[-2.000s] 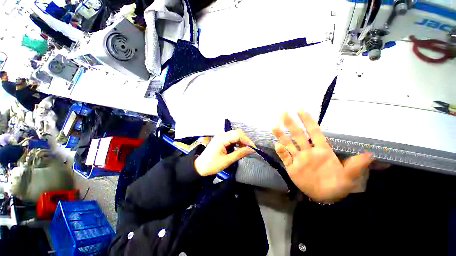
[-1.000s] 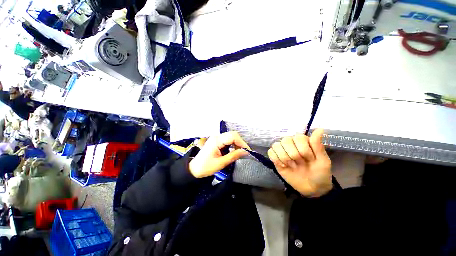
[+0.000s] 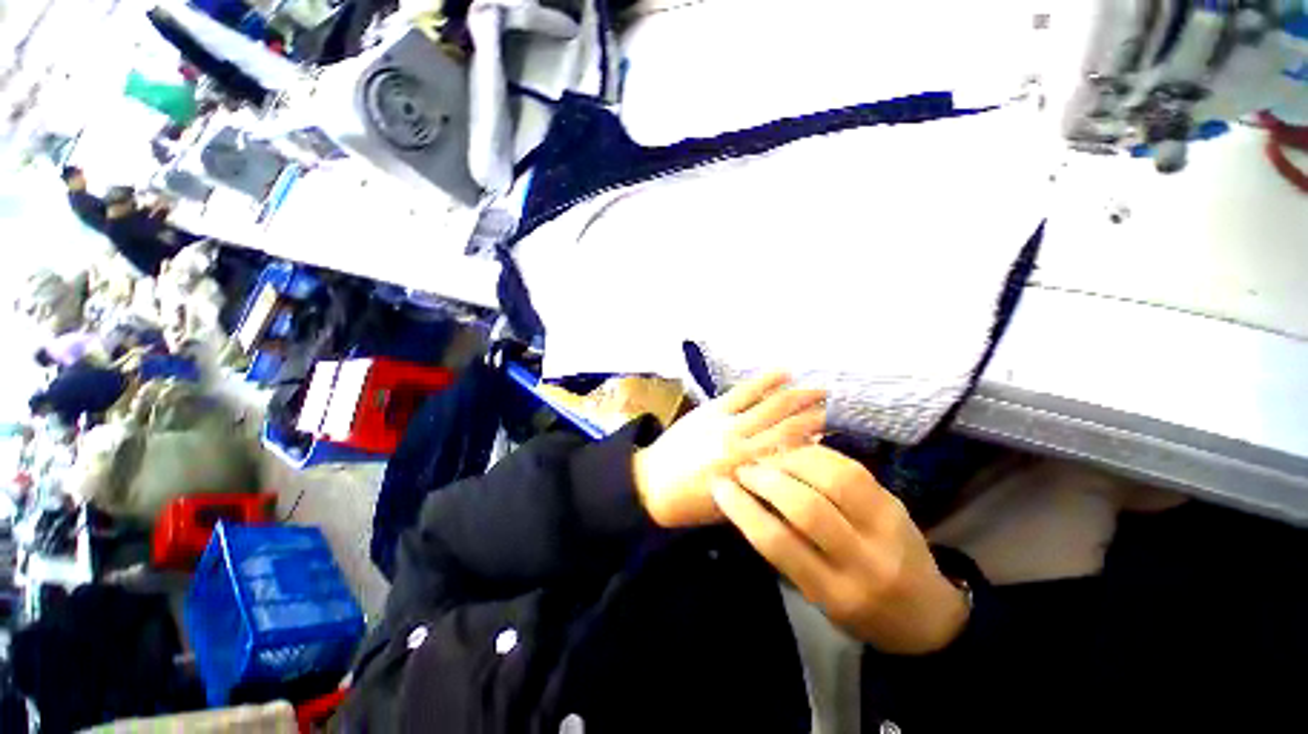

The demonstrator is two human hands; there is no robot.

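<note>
The grey garment panel (image 3: 775, 215), overexposed to white, lies on the machine table with navy edging (image 3: 803, 132) along its far side and a narrow navy edge at its right. Its ribbed near edge hangs by the table front. My left hand (image 3: 724, 447) is in front of it, fingers stretched to the right, thumb hidden. My right hand (image 3: 849, 552) is bent, its fingertips touching my left hand. No cloth shows between them; whether either pinches something small is hidden. The presser foot area (image 3: 1133, 122) is blurred at the upper right.
Red scissors handles (image 3: 1287, 151) are cut off at the right edge. The grey table edge (image 3: 1148, 447) runs below the panel. A grey vented motor housing (image 3: 413, 108) stands upper left. Blue (image 3: 273, 602) and red (image 3: 212, 528) crates stand on the floor at left. People are far left.
My right hand has moved left onto my left hand, whose fingers have straightened. The dark strip between them no longer shows. The view has shifted, cutting off the scissors and hiding the snips.
</note>
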